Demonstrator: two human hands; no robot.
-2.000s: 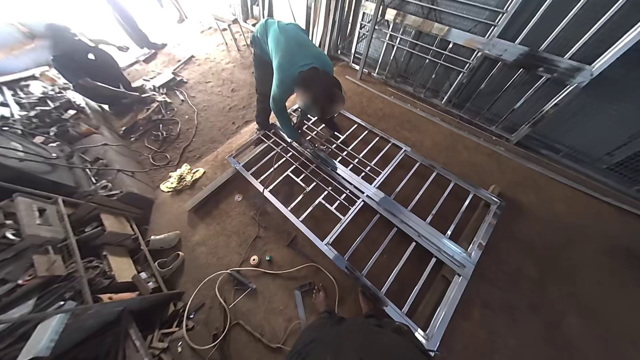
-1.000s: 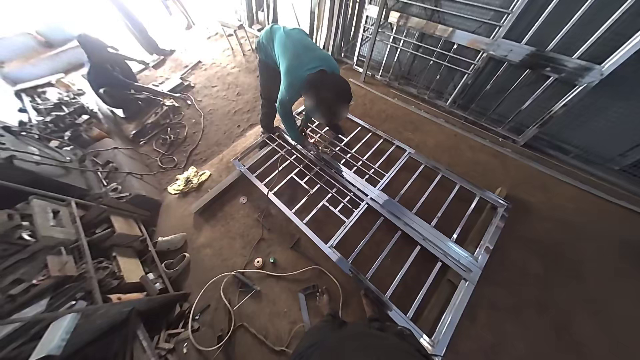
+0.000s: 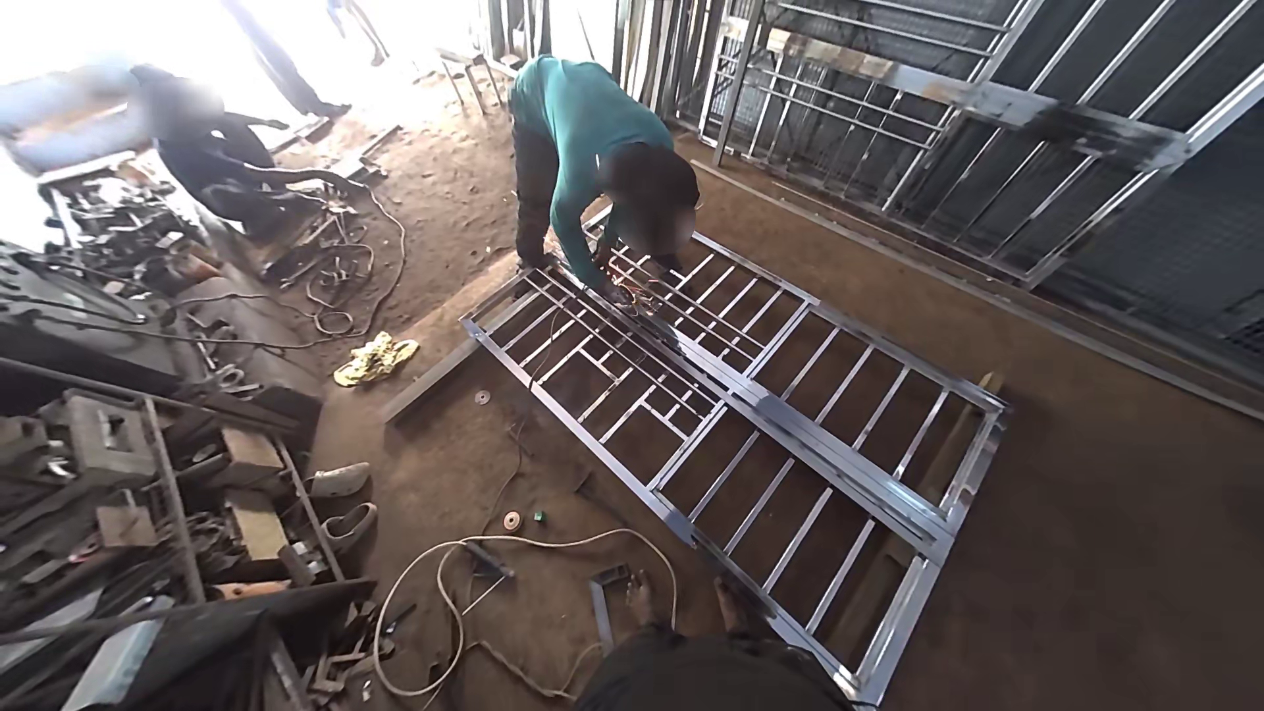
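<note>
Neither my left hand nor my right hand is in view. A welded metal gate frame point(image 3: 681, 459) with crossbars lies flat on the brown floor, close in front of my feet point(image 3: 733, 604). Over its far end bends a co-worker in a teal long-sleeved top point(image 3: 602, 114), both hands low at the middle bars; orange streaks like sparks show beside those hands. The tool there is too small to make out. An angled metal piece point(image 3: 600, 612) lies left of my feet. Near it are a small metal bracket with a rod point(image 3: 486, 563) and a round disc point(image 3: 512, 520).
A pale cable point(image 3: 395, 612) loops over the floor at lower left. Racks of metal scrap point(image 3: 163, 494) stand left, beside clogs point(image 3: 341, 480) and a yellow cloth point(image 3: 375, 359). More barred panels point(image 3: 889, 128) lean at the right wall. Another person point(image 3: 212, 148) sits low at upper left.
The person at upper left was bent low two seconds ago and is now more upright. The co-worker in teal stays bent over the gate frame, which lies where it was.
</note>
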